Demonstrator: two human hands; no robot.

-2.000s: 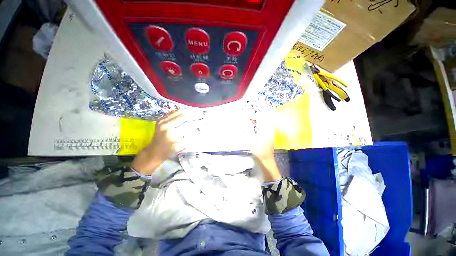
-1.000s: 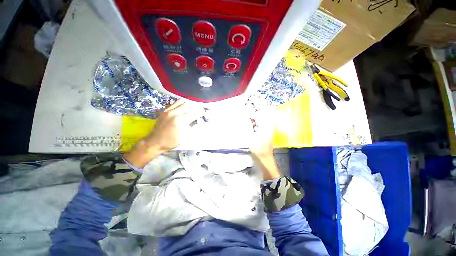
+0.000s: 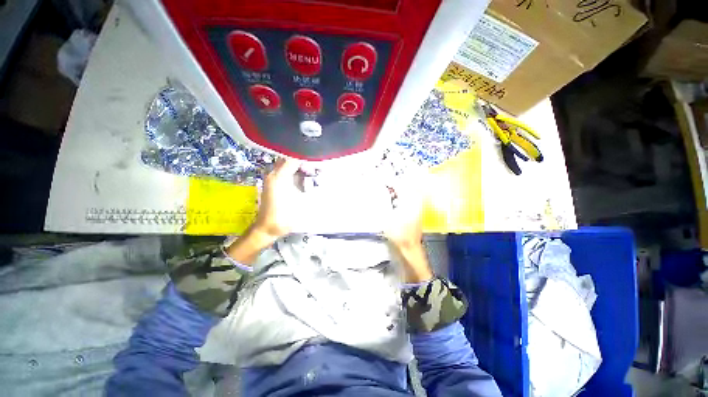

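A pale garment [image 3: 326,291] lies over my lap and runs up over the table's front edge into white glare. My left hand [image 3: 277,198] is on the table below the machine head, its fingertips near the head's lower tip; glare hides what it touches. My right hand [image 3: 405,229] is at the garment's right side, its fingers washed out by glare. The snap-setting machine's red and white head [image 3: 307,116] hangs above both hands. The dies cannot be made out. A left heap of snap parts [image 3: 194,139] glitters beside the head, and a smaller right heap [image 3: 435,136] lies partly behind it.
Yellow-and-black pliers [image 3: 512,138] lie open at right, below a cardboard box [image 3: 536,54]. Yellow tape [image 3: 221,208] marks the table's front. A blue crate [image 3: 489,310] with pale garments stands at right. A grey-green garment pile [image 3: 78,310] lies at left.
My left hand has moved right and turned more upright, close under the machine head. My right hand has barely moved. The garment on my lap has shifted slightly. The head's view has shifted a little.
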